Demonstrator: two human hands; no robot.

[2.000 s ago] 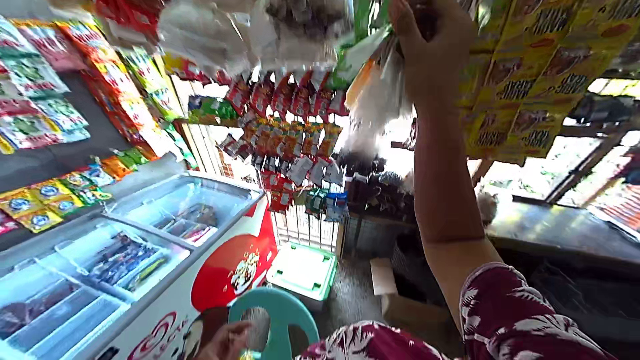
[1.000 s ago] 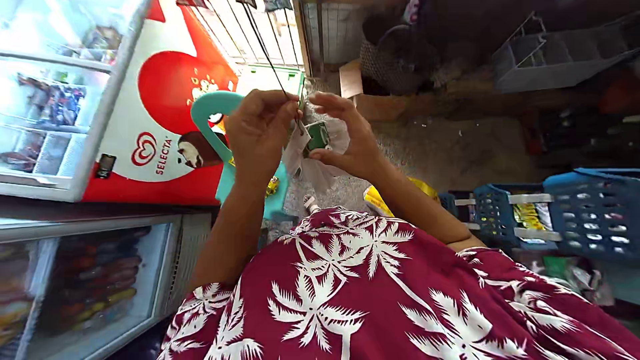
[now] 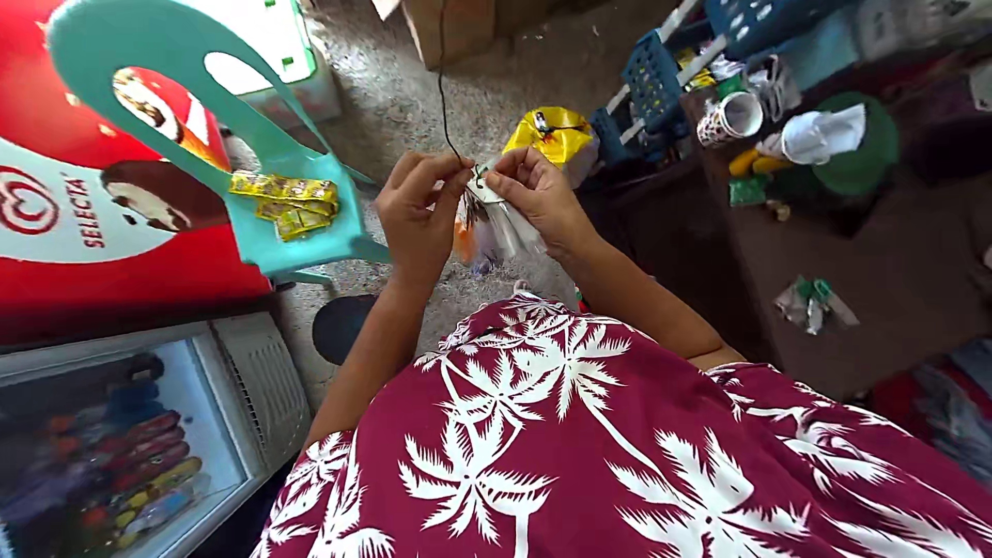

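Note:
My left hand (image 3: pixel 425 203) pinches the lower end of a dark cord (image 3: pixel 443 93) that runs down from the top of the view. Close beside it, my right hand (image 3: pixel 540 194) grips the top of a bunch of clear plastic packets (image 3: pixel 504 231), near a bit of green at the fingertips. Orange and purplish contents show low in the bunch, which hangs between my hands. Exactly how cord and packets are joined is hidden by the fingers. A strip of yellow sachets (image 3: pixel 298 203) lies folded on the seat of a green plastic chair (image 3: pixel 349 209) to the left.
A red ice cream freezer (image 3: pixel 147 271) and a glass-topped cooler (image 3: pixel 217 403) stand at the left. Ahead are a cardboard box (image 3: pixel 453 31) and a yellow plastic bag (image 3: pixel 552 136) on the concrete floor. On the right, a brown table (image 3: pixel 876 256) holds cups, with blue plastic baskets (image 3: pixel 655 77) beside it.
The right hand, raised among hanging goods two seconds ago, is down beside the left at the packets. Over the last second both hands stay together there. The view has tilted down and shifted.

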